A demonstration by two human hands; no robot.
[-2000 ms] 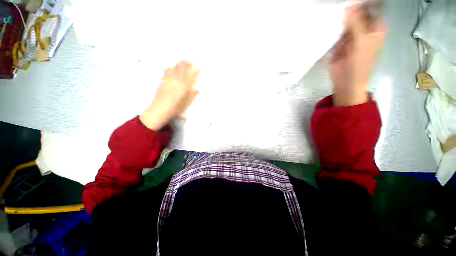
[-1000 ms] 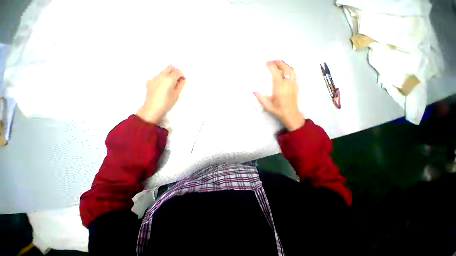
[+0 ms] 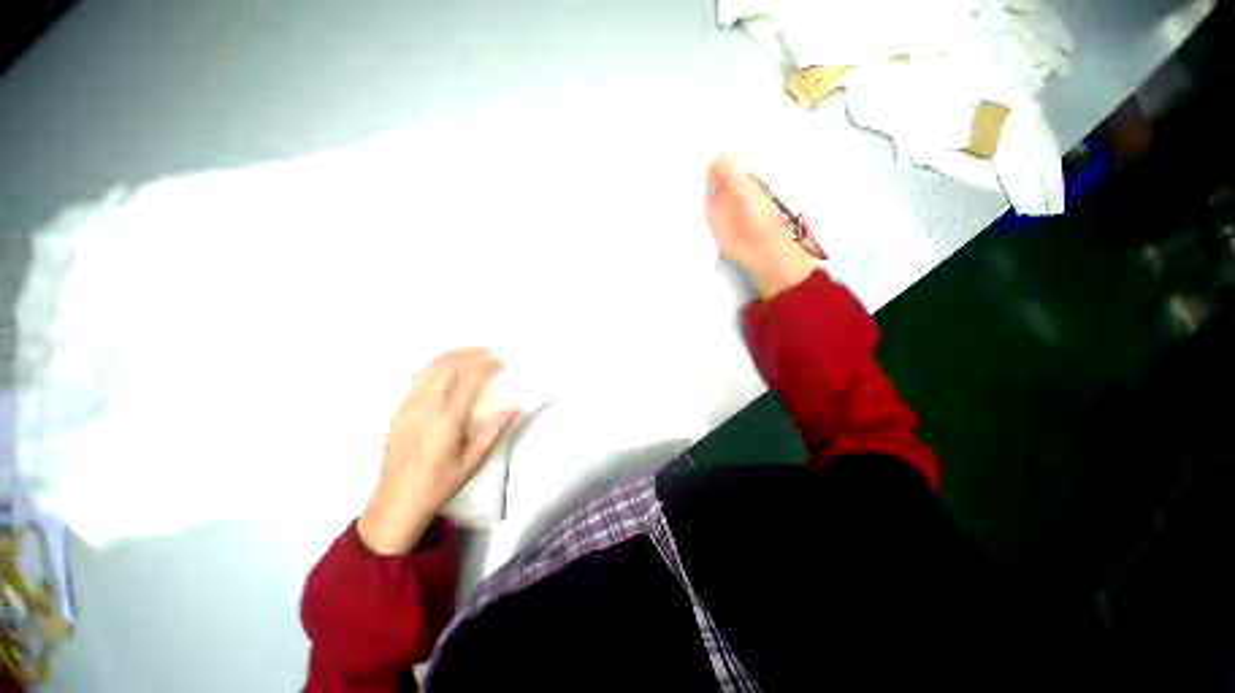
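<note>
A large white garment lies spread on the light grey table, so bright that most detail is lost. My left hand is on its near part, fingers bent and thumb toward the fingers, beside a thin dark line; whether it pinches cloth cannot be told. My right hand is at the garment's right side, seen edge-on; its fingertips merge into the bright cloth. The thread snips lie just right of my right hand, partly hidden behind it.
Crumpled white pieces with tan tags lie at the upper right. A yellow tape measure on white paper is at the lower left edge. The grey table ends diagonally at right, above a dark green floor.
The view has turned. My left hand is lower on the cloth. My right hand now lies beside the snips, which lay apart from it a second ago. The garment's far edge now shows.
</note>
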